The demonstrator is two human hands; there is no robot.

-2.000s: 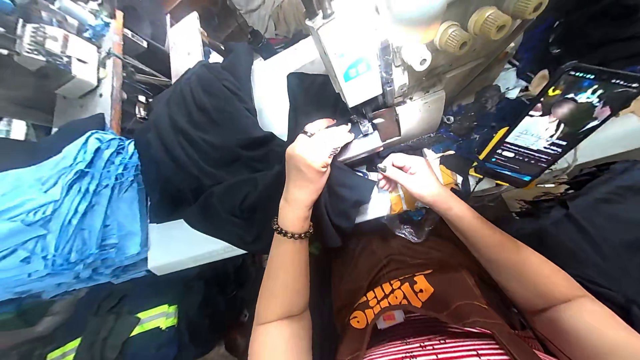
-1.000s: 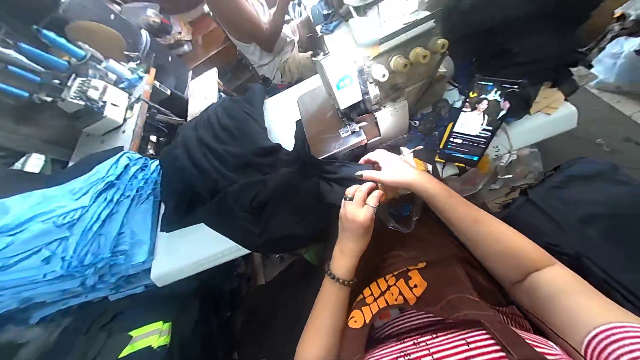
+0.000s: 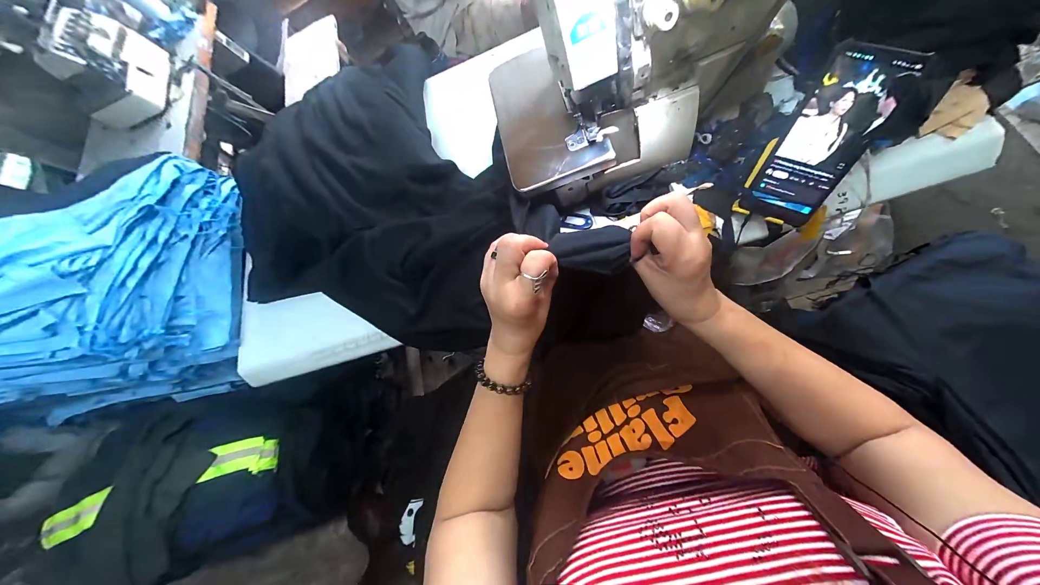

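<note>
Black fabric [image 3: 349, 203] spreads over the white table and runs to both hands. My left hand [image 3: 517, 284], with rings and a beaded bracelet at the wrist, pinches it near its right end. My right hand [image 3: 674, 252] grips the same fabric a little further right, and a short stretch lies between the two fists. Just beyond the hands stands an industrial sewing machine [image 3: 666, 130], its presser foot [image 3: 581, 140] above the metal plate [image 3: 528, 122]. The fabric is not under the foot as far as visible.
A stack of light blue fabric pieces [image 3: 122, 276] lies at the left on the white table [image 3: 301, 341]. A lit phone [image 3: 829, 130] rests right of the machine, near clear plastic [image 3: 861, 236]. Dark cloth [image 3: 934, 341] is at the right; dark garments with reflective strips [image 3: 240, 459] are lower left.
Two seconds ago the left hand was up at the machine's plate; now both hands are in front of it. Since one second ago the hands have moved apart, with fabric between them.
</note>
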